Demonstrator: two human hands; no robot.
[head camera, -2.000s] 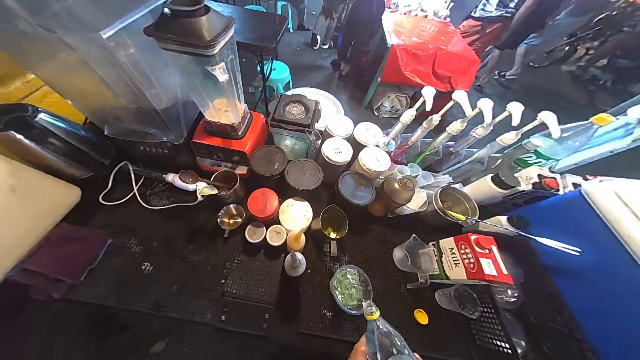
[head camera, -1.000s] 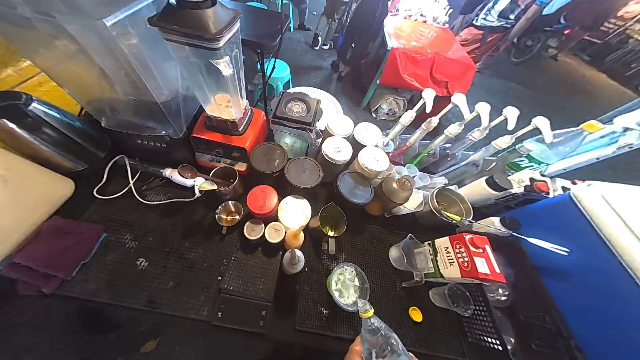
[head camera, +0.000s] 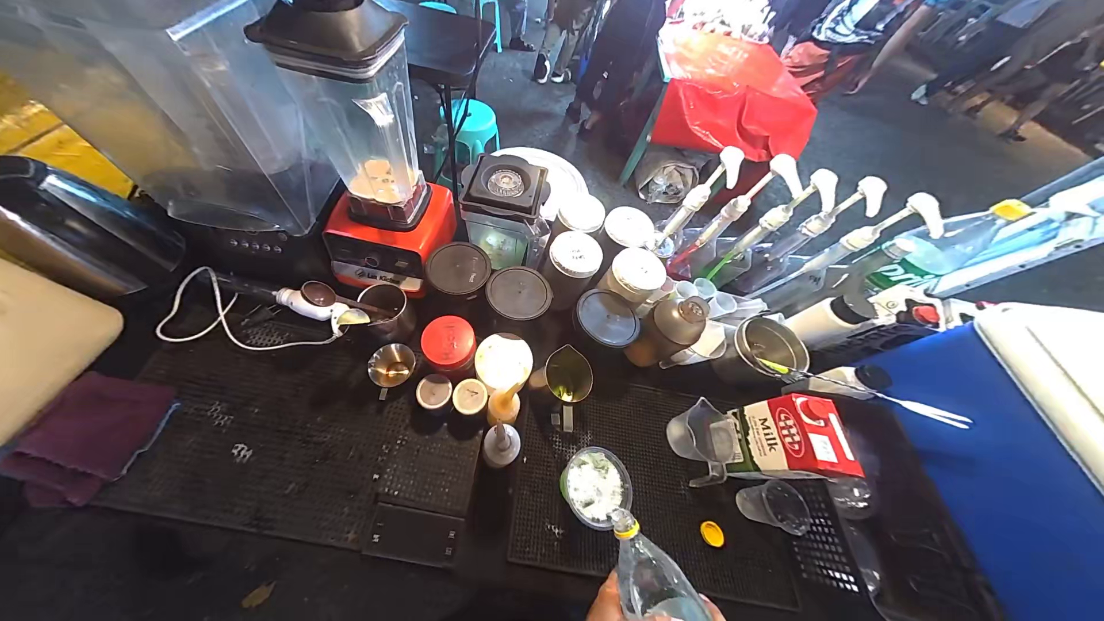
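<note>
My right hand (head camera: 651, 607) is wrapped around a clear plastic bottle (head camera: 653, 569) with a yellow neck ring, at the bottom edge. The bottle is tilted, its mouth at the near right rim of a clear cup (head camera: 596, 488). White, fizzy-looking contents fill the cup, with some green at its left side. A yellow bottle cap (head camera: 711, 534) lies on the black mat to the right. My left hand is not in view.
Right of the cup are a clear measuring jug (head camera: 700, 431), a milk carton (head camera: 798, 438) and an empty plastic cup (head camera: 774, 507). Behind stand a small metal pitcher (head camera: 568, 376), lidded jars, pump bottles and a red-based blender (head camera: 390, 237). A squeeze bottle (head camera: 501, 444) stands left.
The cup's contents have turned from green with clear ice to white and fizzy, and look higher in the cup. The bottle stays tilted at the cup's rim, in my right hand.
</note>
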